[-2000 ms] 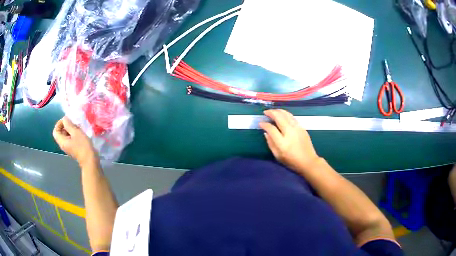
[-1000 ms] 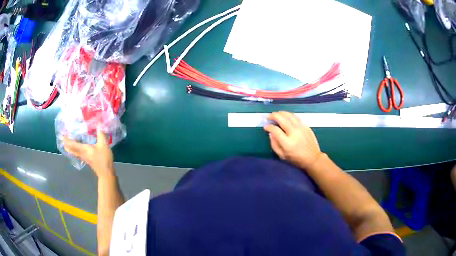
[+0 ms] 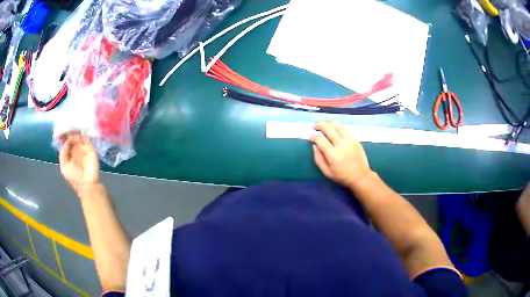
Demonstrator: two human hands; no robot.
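A clear plastic bag with red pieces inside (image 3: 119,107) lies at the left of the bench. My left hand (image 3: 79,159) is at its lower left edge, fingertips against or under the plastic; whether they grip it is not clear. My right hand (image 3: 340,154) rests, fingers slightly apart, on a long white strip (image 3: 407,136) near the bench's front edge. A red wire bundle (image 3: 302,100) and a black wire bundle (image 3: 261,101) lie side by side behind the strip.
White paper sheets (image 3: 354,46) lie at the back, with two white tubes (image 3: 226,36) to their left. Red-handled scissors (image 3: 447,110) lie behind the strip. Grey translucent bags (image 3: 157,23) are at the back left. Black cables (image 3: 494,84) are at the right.
My left hand has moved left from the bag's bottom to its lower left edge, and the plastic there has shifted. My right hand stays on the strip. The view has shifted slightly.
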